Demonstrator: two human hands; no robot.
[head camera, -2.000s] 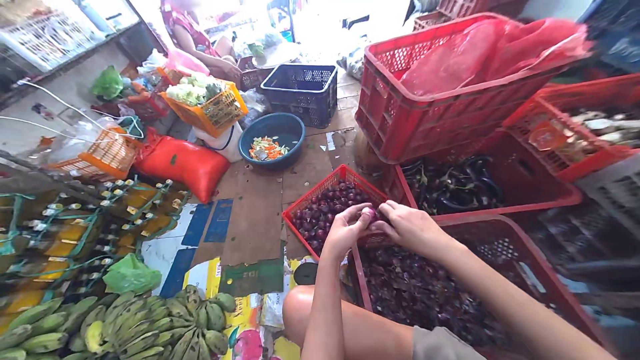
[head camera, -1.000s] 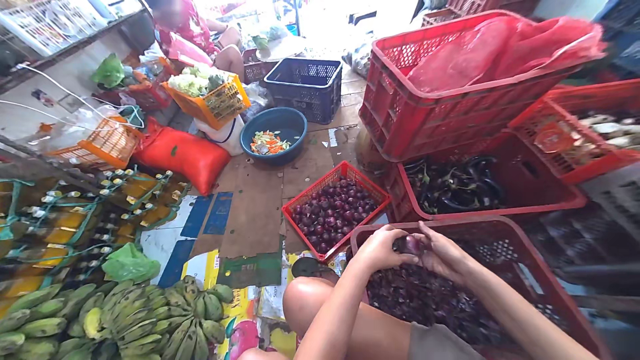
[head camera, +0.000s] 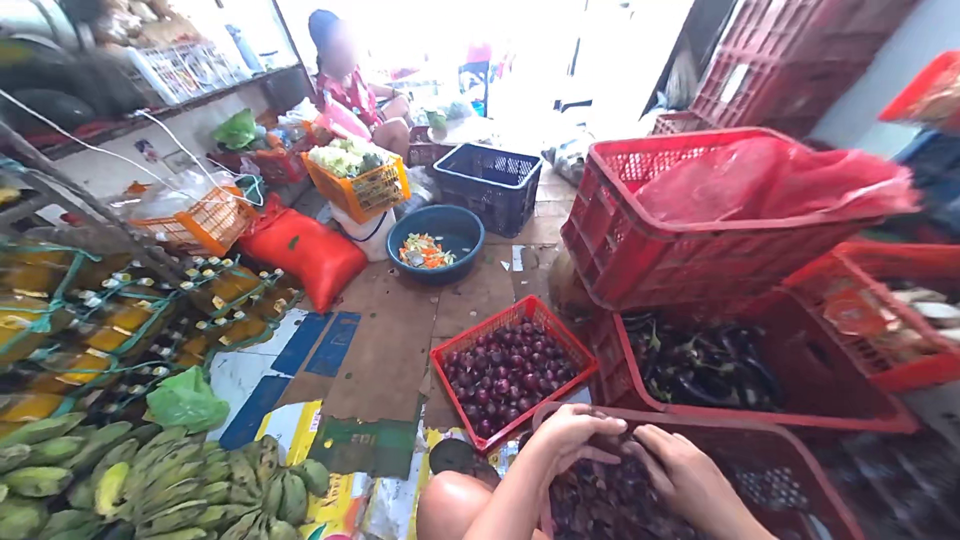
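My left hand (head camera: 574, 439) is over the near rim of a large red plastic crate (head camera: 806, 450), its fingers curled; what it holds, if anything, cannot be made out. Beside it, my right hand (head camera: 675, 465) reaches down into the same crate, fingers among dark purple onions and loose skins (head camera: 607, 502); whether it grips one is hidden. Just beyond my hands stands a smaller red basket (head camera: 442, 375) filled with round purple-red onions (head camera: 506, 367). A crate of dark eggplants (head camera: 697, 367) stands to the right, behind the onion crate.
A red crate with red mesh sacking (head camera: 630, 247) rises at the right. Ahead are a blue basin (head camera: 472, 259) of cut vegetables, a dark blue crate (head camera: 487, 195) and a red sack (head camera: 300, 247). Green bananas (head camera: 187, 480) and bottles (head camera: 112, 330) lie left. A person (head camera: 352, 90) sits at the back.
My hands have moved down into the large crate, away from the small onion basket they partly covered two seconds ago. The purple onion seen between my fingers earlier is no longer visible there.
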